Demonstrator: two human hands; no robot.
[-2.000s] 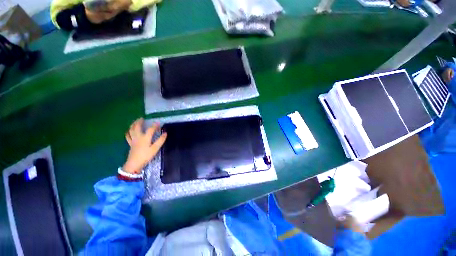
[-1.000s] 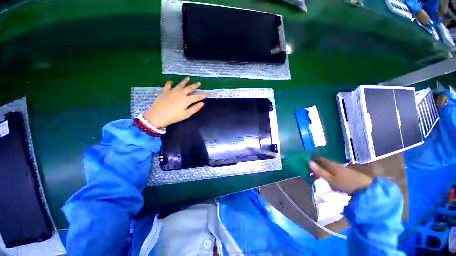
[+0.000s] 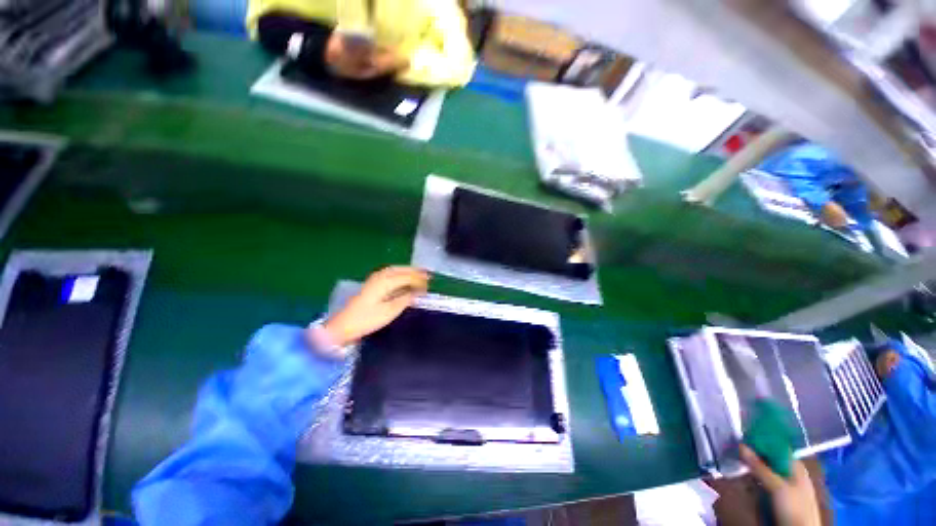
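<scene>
A glossy black panel [image 3: 457, 375] lies on a silvery foam mat [image 3: 344, 447] in front of me. My left hand [image 3: 382, 300] is at the panel's upper left corner, fingers together and bent; whether it grips the panel or mat edge is unclear. My right hand [image 3: 782, 485] is at the lower right, blurred, around the green air blow gun [image 3: 772, 437]. The gun is over the lower part of the film stack [image 3: 801, 385], which has black rectangles with white edges. A blue-and-white squeegee [image 3: 627, 397] lies between panel and stack.
Another panel [image 3: 518, 232] lies on a mat beyond. A panel with a blue-and-white label [image 3: 56, 390] lies at left. Across the belt are a person in yellow [image 3: 411, 41] and wrapped parts [image 3: 583, 142]. A blue sleeve [image 3: 883, 452] is beside the striped sheet [image 3: 854, 384] at right.
My right hand has moved the green blow gun from beside the panel rightward to the film stack. My left hand's spread fingers have closed together near the panel's upper left corner. The view has shifted.
</scene>
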